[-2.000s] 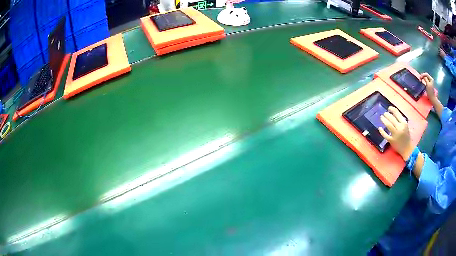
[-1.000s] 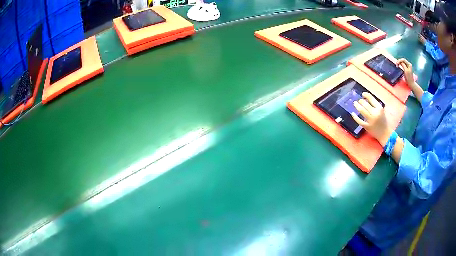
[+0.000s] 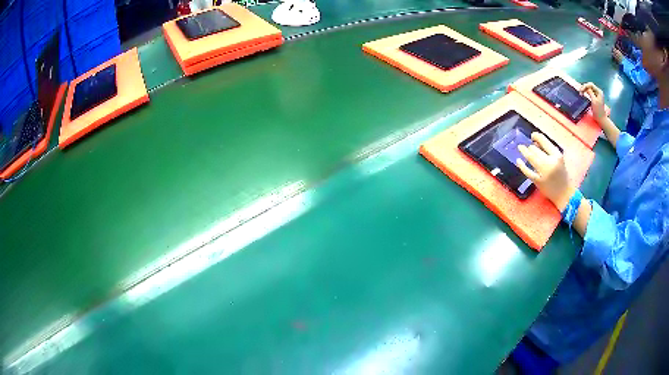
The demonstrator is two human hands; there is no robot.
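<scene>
Neither of my hands is in the picture. Nearest in front of me, at the right, a black-bordered tablet (image 3: pixel 493 155) lies on an orange foam pad (image 3: pixel 469 170) on the green bench (image 3: pixel 293 278). Its screen shows a dark page with a purplish area. A neighbouring worker's hand (image 3: pixel 546 168) with a blue wrist band is over the tablet's right part. That hand partly hides the screen. I cannot tell whether its fingertips touch the glass.
The neighbouring worker (image 3: pixel 638 212) in a blue smock stands at the right edge, the other hand at a second tablet (image 3: pixel 561 99). More tablets on orange pads lie along the far side. A laptop (image 3: pixel 33 124) stands far left, before blue bins (image 3: pixel 66 44).
My view has turned to the right, so the pads and tablets appear further left and more of the neighbouring worker shows. The worker's hands remain over the two tablets.
</scene>
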